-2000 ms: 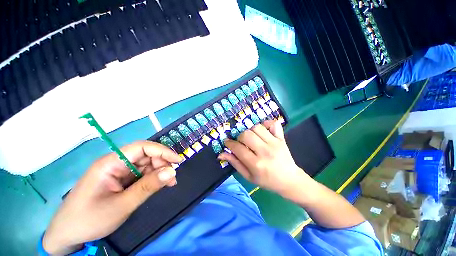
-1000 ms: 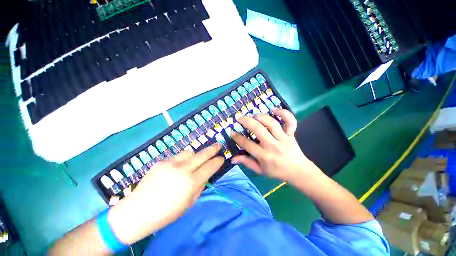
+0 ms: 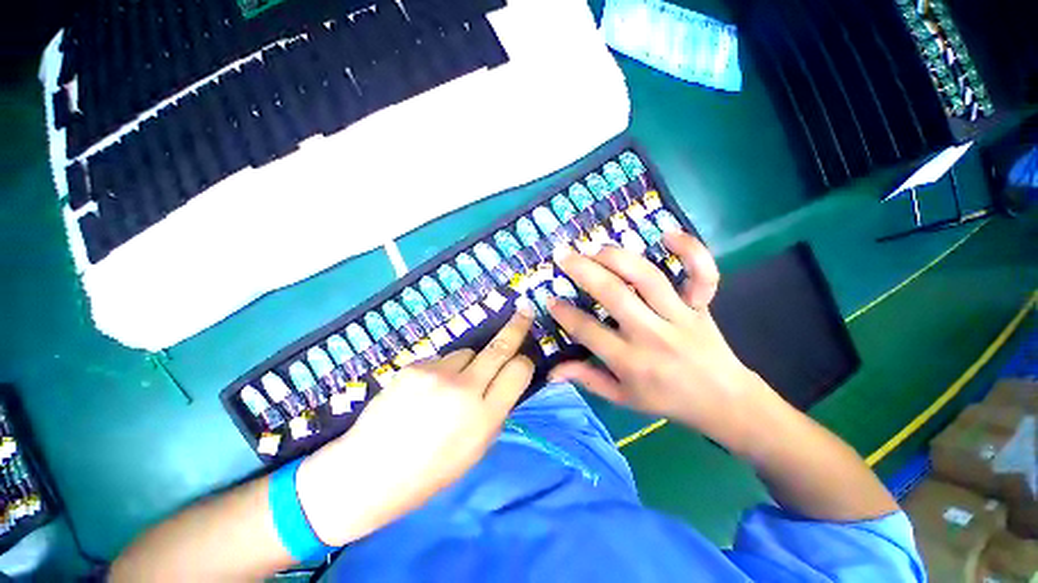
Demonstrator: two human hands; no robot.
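Observation:
A long black tray (image 3: 245, 412) lies at a slant before me, with a row of small green-teal circuit boards (image 3: 393, 314) along its far side, their wires and yellow-white ends towards me. Part of a second row shows at the right, under my hands. My left hand (image 3: 438, 404) lies over the tray, its fingertips at a board (image 3: 526, 305); whether it grips anything is hidden. My right hand (image 3: 655, 330) is over the second row, fingers spread, fingertips on or just above the boards, nothing seen held. A thin green line shows against the blue clothing beside my left hand.
Matte black parts (image 3: 205, 148) lie in rows on a white sheet (image 3: 376, 199) beyond the tray. A dark flat panel (image 3: 785, 330) is at the right. Stacked black trays (image 3: 842, 103) stand back right, and a small stand (image 3: 933, 171) beside them. Cartons (image 3: 968, 490) are lower right.
My left hand has moved from the left onto the tray; the green strip it held is no longer clearly seen. My right hand stays over the second row. The view has shifted.

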